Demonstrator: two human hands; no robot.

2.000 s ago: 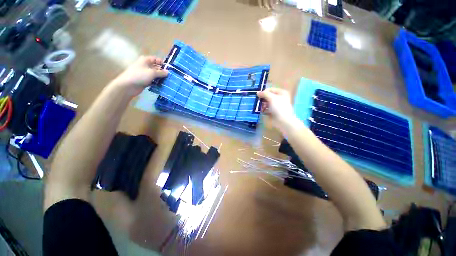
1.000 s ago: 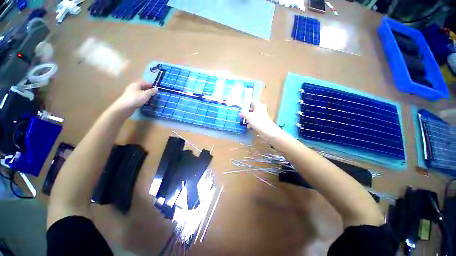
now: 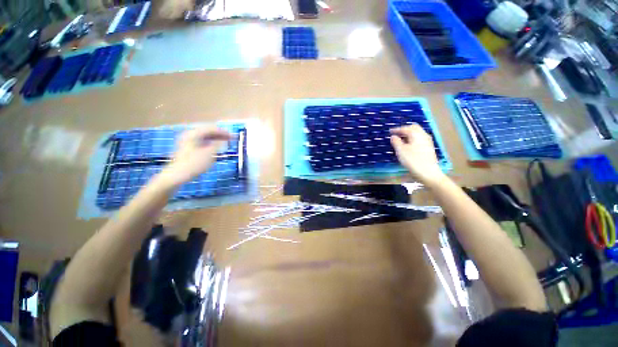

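The finished strings stack (image 3: 142,146), blue with black end strips and a middle strip, lies on a pale sheet at the left. My left hand (image 3: 196,156) is over its right part, blurred; I cannot tell whether its fingers are closed. The unworked strings stack (image 3: 352,135), dark navy with white lines, lies on a teal sheet (image 3: 295,122) at the centre. My right hand (image 3: 412,149) is over its right part with the fingers bent together; whether they touch or grip the top string I cannot tell.
Long black sheets (image 3: 366,193) with scattered silver ribbons (image 3: 271,215) lie nearer me. Black strips (image 3: 159,284) are at lower left. Another string stack (image 3: 515,125), scissors (image 3: 600,225) and black iron stand are right. A blue bin (image 3: 450,71) and a small blue panel (image 3: 299,43) are beyond.
The string held by both hands was lowered onto the left stack and let go. My right hand has moved over to the navy stack. The view has turned right.
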